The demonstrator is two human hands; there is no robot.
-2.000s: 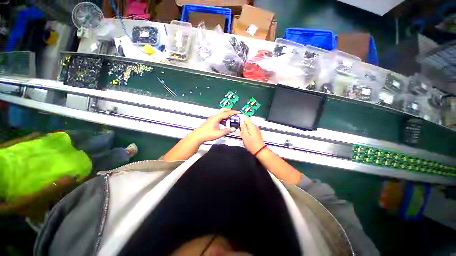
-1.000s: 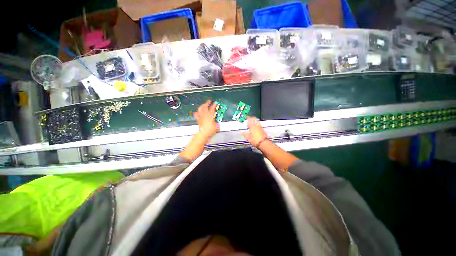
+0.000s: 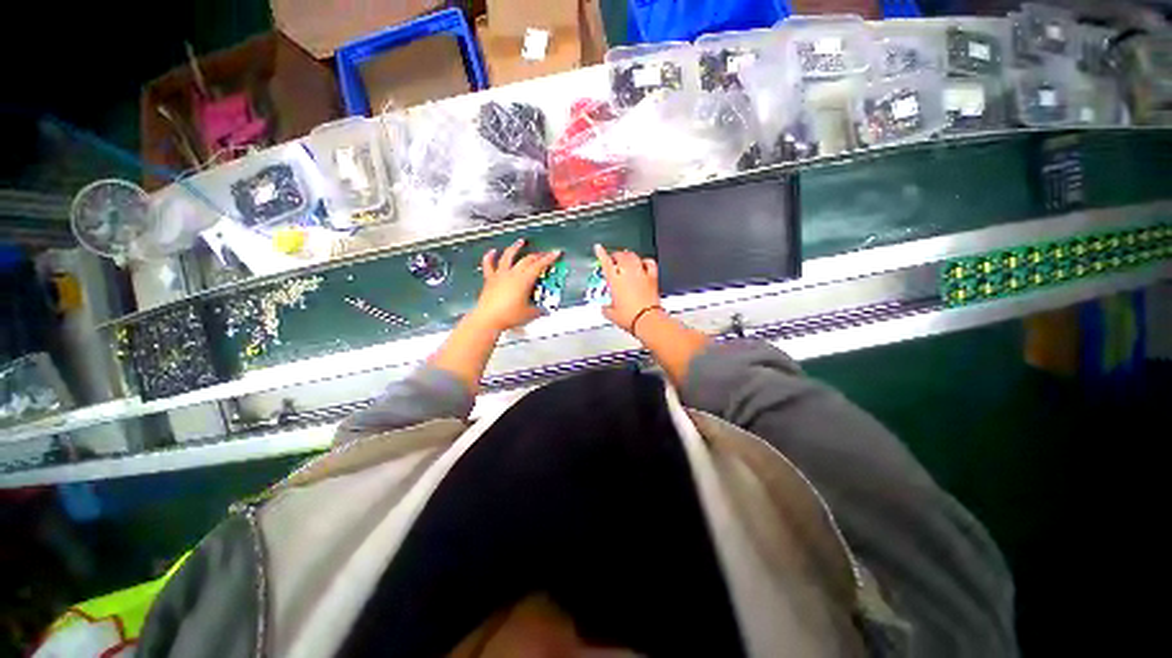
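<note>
Two small green circuit boards lie on the green bench top in front of me. My left hand (image 3: 512,288) is at the left board (image 3: 551,284), with its fingers spread and touching the board's left side. My right hand (image 3: 626,285) is at the right board (image 3: 596,285) and partly covers it, fingertips at its upper right. Both boards lie flat. Whether either hand grips its board is too small to tell. A small round dark and silver item (image 3: 428,267) lies on the bench left of my left hand.
A black tray (image 3: 726,234) is right of my hands. Conveyor rails (image 3: 823,321) run along the near edge, carrying a long board panel (image 3: 1054,266) at right. Loose components (image 3: 264,315) and thin tools (image 3: 375,312) lie left. Lidded boxes (image 3: 893,109) and bags (image 3: 478,161) stand behind.
Since two seconds ago, the small round item has left my hands and lies on the bench. My right hand has moved forward onto the right board; my left hand has moved to the left board.
</note>
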